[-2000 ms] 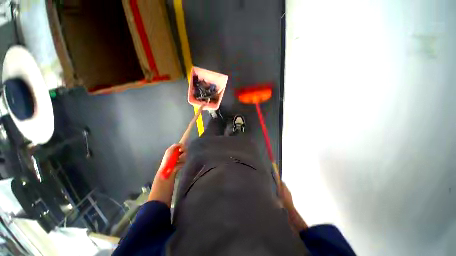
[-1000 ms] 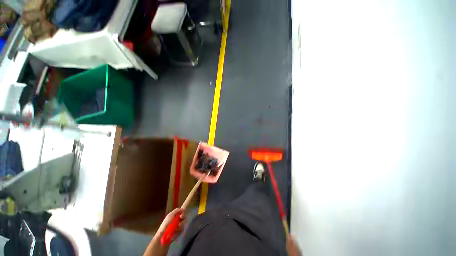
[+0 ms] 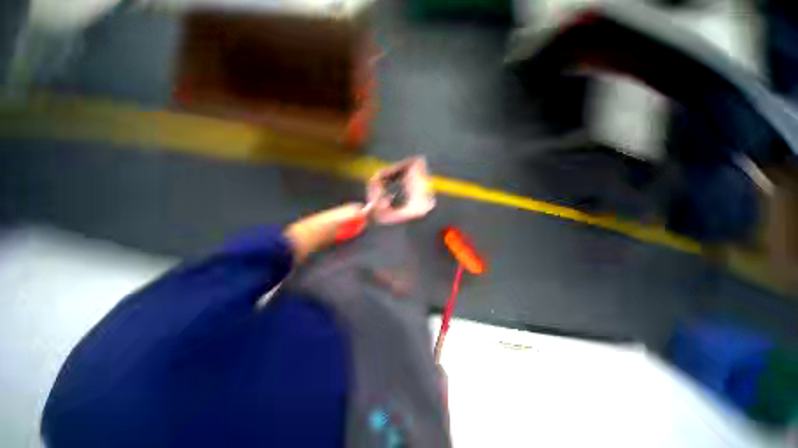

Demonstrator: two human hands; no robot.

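The picture is blurred. My left hand [image 3: 325,229] grips the red grip of the dustpan's stick. The pale pink dustpan [image 3: 416,199] is just beyond it, over the yellow line, with dark sweepings [image 3: 395,188] inside. The broom [image 3: 465,251] is to the right of the dustpan, its orange-red head low over the grey floor and its red handle running down past the white table's edge. My right hand is not visible; the lower end of the broom handle in view meets my dark apron.
A brown carton [image 3: 271,74] stands beyond the yellow line [image 3: 525,203] at upper left. A white table [image 3: 542,385] is at lower right, with a blue crate [image 3: 719,354] past its end. A blurred pale seat [image 3: 627,114] and dark shapes are at upper right.
The view has swung round, so the yellow line now runs across the picture instead of upward. The dustpan and broom heads are closer together. My right hand has gone out of sight.
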